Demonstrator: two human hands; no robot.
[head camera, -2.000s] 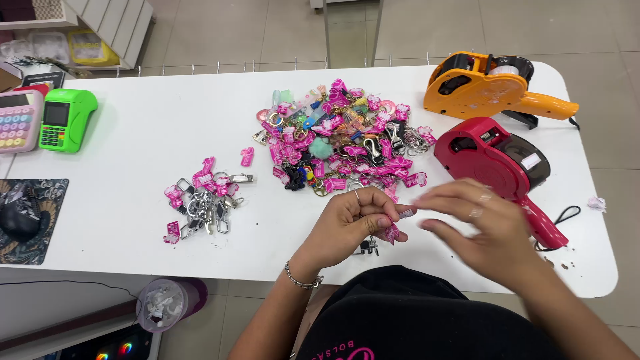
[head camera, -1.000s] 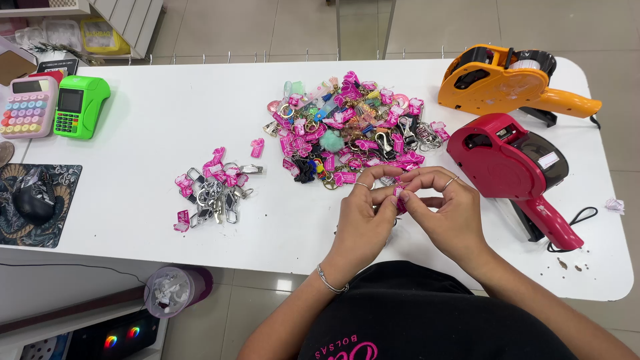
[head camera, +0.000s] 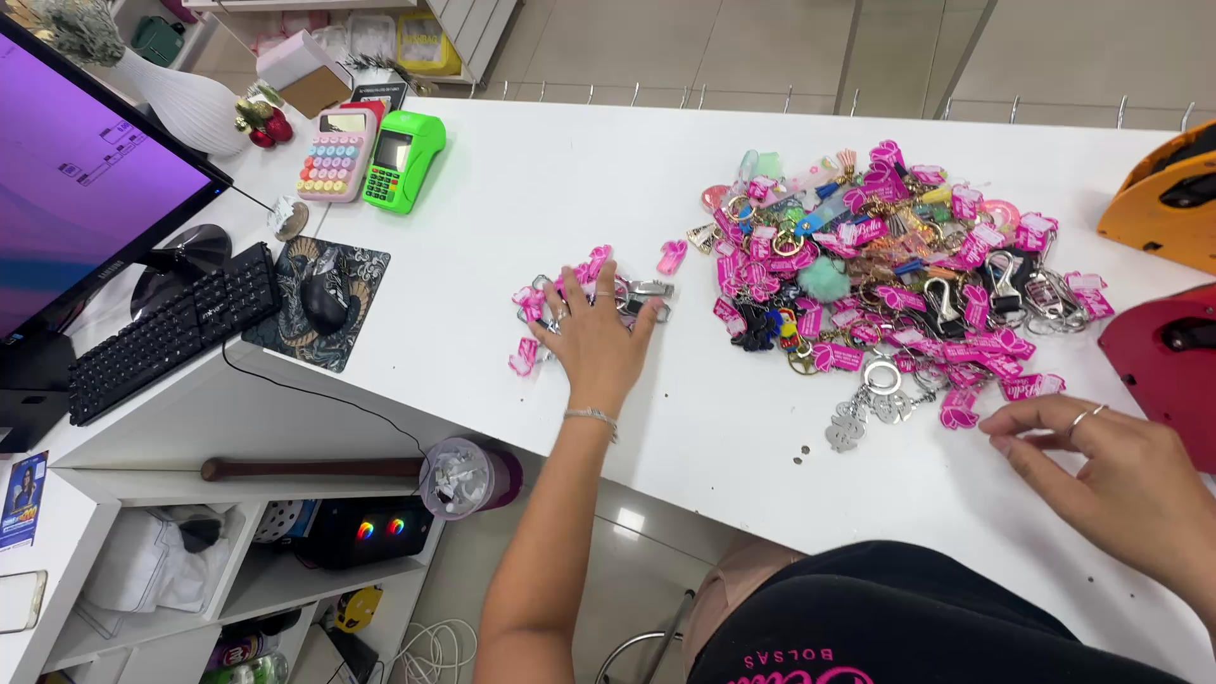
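My left hand (head camera: 598, 342) lies palm down with spread fingers over the small pile of metal keychains with pink tags (head camera: 524, 353), hiding much of it. A single pink tag (head camera: 672, 256) lies just right of that pile. Thumb and index finger nearly together, my right hand (head camera: 1092, 465) is beside the near edge of the large pile of keychains and pink tags (head camera: 864, 228). No object shows between its fingers. Silver keychains with flat metal charms (head camera: 845, 426) lie at the large pile's near edge, left of my right hand.
Orange (head camera: 1164, 204) and red (head camera: 1168, 366) price labelers stand at the right. Toward the left are a green card terminal (head camera: 404, 161), a pink calculator (head camera: 337, 157), a mouse (head camera: 325, 299), a keyboard (head camera: 176, 332) and a monitor (head camera: 95, 180). A bin (head camera: 465, 480) stands below the counter's near edge.
My hands, together over a pink tag one second ago, are now apart. My left hand has moved left onto the small pile. Silver charms now show at the large pile's near edge. The view has shifted left.
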